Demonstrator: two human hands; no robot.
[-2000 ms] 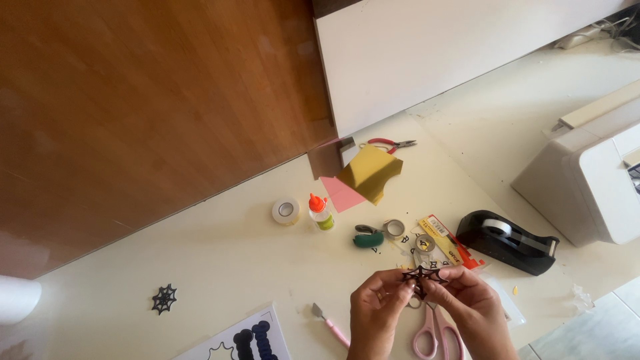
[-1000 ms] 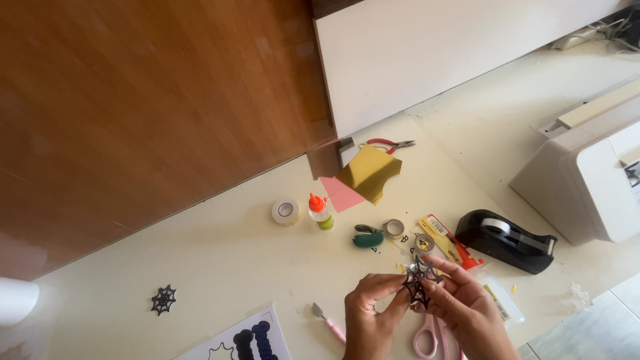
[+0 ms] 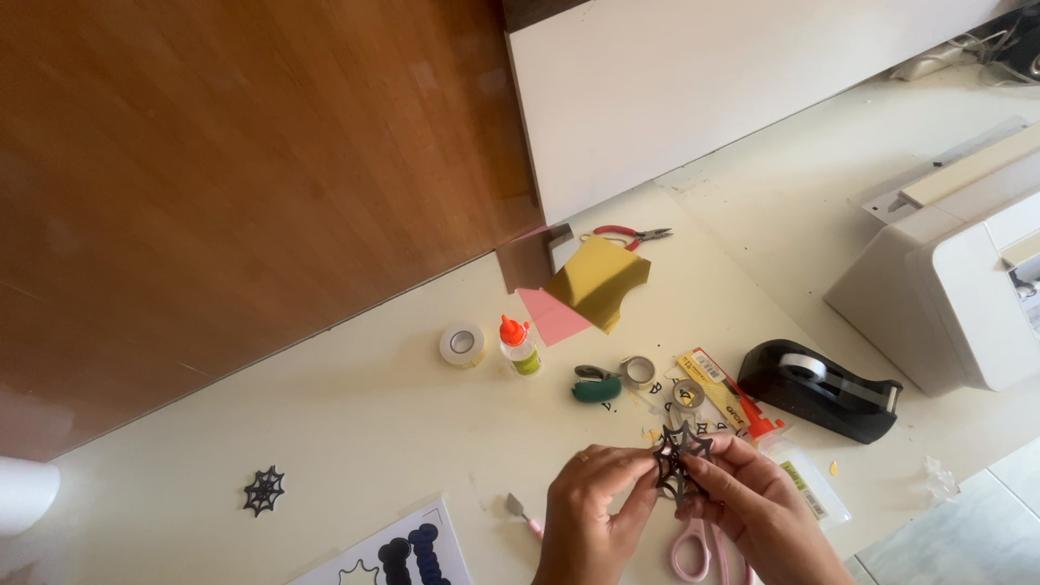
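A black spider-web cutout [image 3: 683, 463] is held upright between my hands. My left hand [image 3: 601, 504] pinches its left edge with thumb and fingers. On its right side, the thumb and fingers of my right hand [image 3: 743, 491] grip it. Below the hands lie pink-handled scissors [image 3: 691, 552], partly covered. Another black web cutout [image 3: 264, 491] lies far left on the table. A pink-handled spatula-like tool [image 3: 522, 513] rests just left of my left hand. A printed sheet [image 3: 439, 528] with dark shapes is at the bottom edge.
A green stapler [image 3: 597, 385], tape rolls [image 3: 462, 346], a red-capped glue bottle [image 3: 520, 349] and gold card [image 3: 601, 280] lie beyond the hands. Red-handled pliers [image 3: 634, 236] are farther back. At right are a larger glue bottle [image 3: 804, 479], a black tape dispenser [image 3: 821, 390] and a white machine [image 3: 934, 292].
The web cutout was held nearly flat two seconds ago and has been turned so its face shows. Both hands have kept their hold near the same place.
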